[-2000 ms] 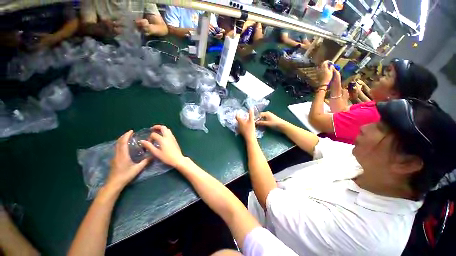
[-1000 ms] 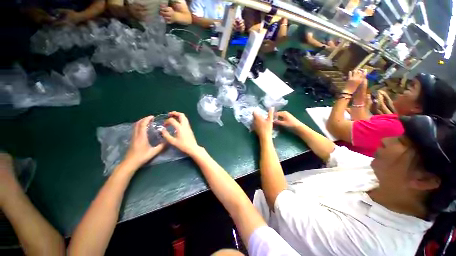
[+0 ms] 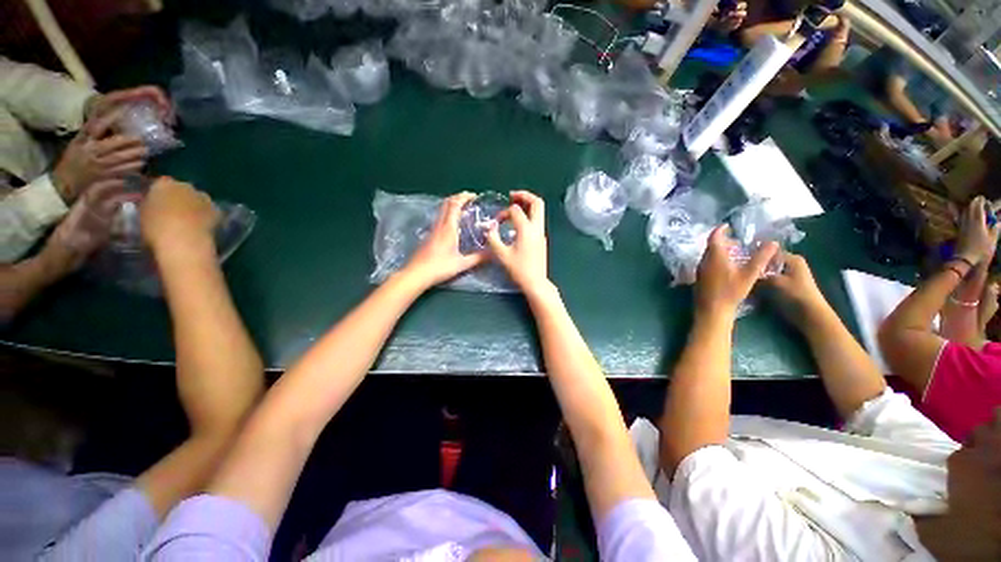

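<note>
A clear plastic cup (image 3: 484, 223) with a small silvery spot in its middle is held upright between my two hands. My left hand (image 3: 445, 247) grips its left side. My right hand (image 3: 525, 242) grips its right side, with fingers bent over its front. A flat, crinkly poly bag (image 3: 400, 233) lies on the dark green bench under and behind my hands. Whether the cup touches the bag is hidden by my fingers.
Bagged cups (image 3: 599, 203) line the bench ahead and right. A pile of bags (image 3: 283, 93) lies at upper left. A white post (image 3: 735, 97) slants near a paper sheet (image 3: 773, 178). Other workers' hands handle clear parts at left (image 3: 132, 137) and right (image 3: 733, 269).
The view has turned left and down, so more workers' hands show at left. My hands still hold the cup over the bag, with little change in grip.
</note>
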